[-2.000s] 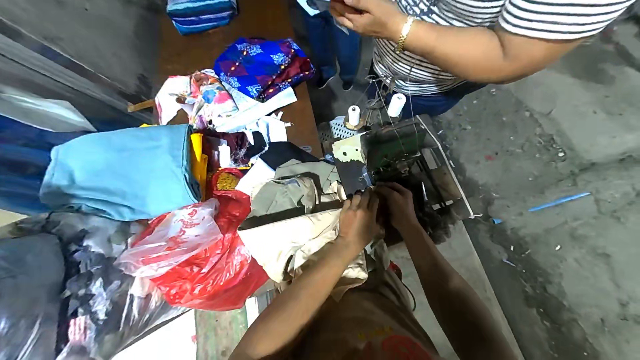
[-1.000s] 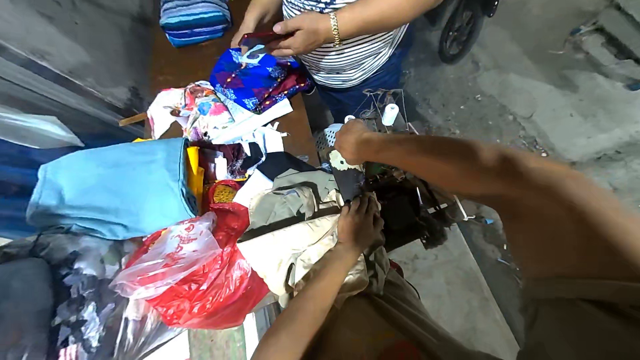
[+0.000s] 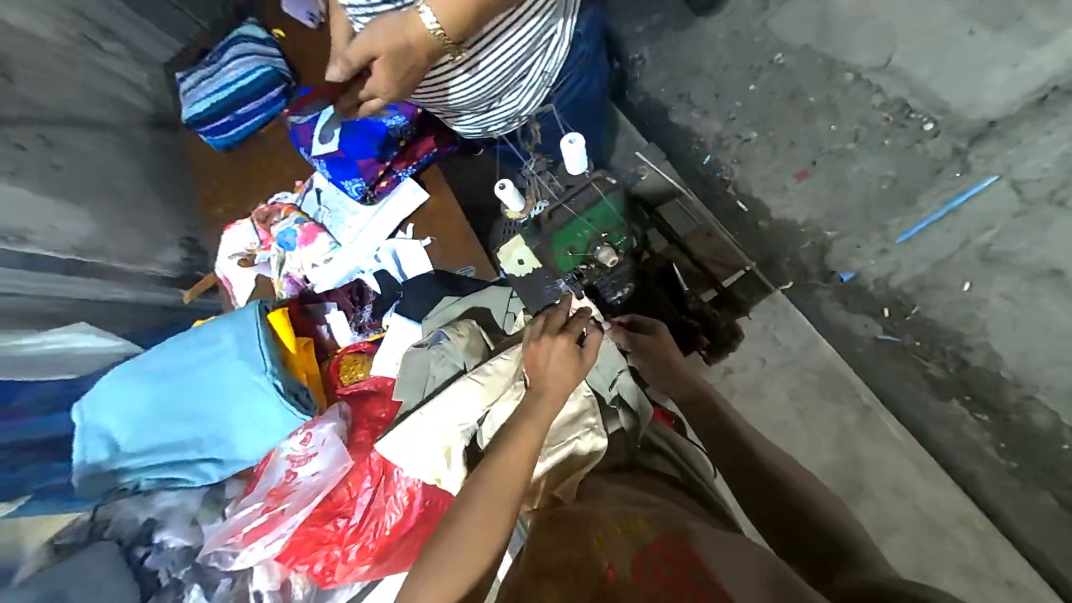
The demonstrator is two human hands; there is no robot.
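A green overlock sewing machine (image 3: 586,230) stands at the centre, with white thread cones (image 3: 574,153) behind it. Beige and grey-green fabric (image 3: 477,394) lies bunched in front of its stitching area and over my lap. My left hand (image 3: 559,345) presses on the fabric right at the machine's front plate, fingers bent and a ring on one. Close to its right, my right hand (image 3: 649,347) pinches the fabric edge between thumb and fingers. The needle area is mostly hidden by the fingers.
A folded light-blue cloth (image 3: 184,398) and a red plastic bag (image 3: 368,502) lie at left. Patterned blue fabric (image 3: 360,155) and paper pieces (image 3: 368,218) rest on the brown table (image 3: 452,209). Across from me stands a person in a striped shirt (image 3: 494,75), hands over the table.
My right hand has come back from the top of the machine to the fabric beside my left hand. The other person's hands have lifted off the blue patterned fabric.
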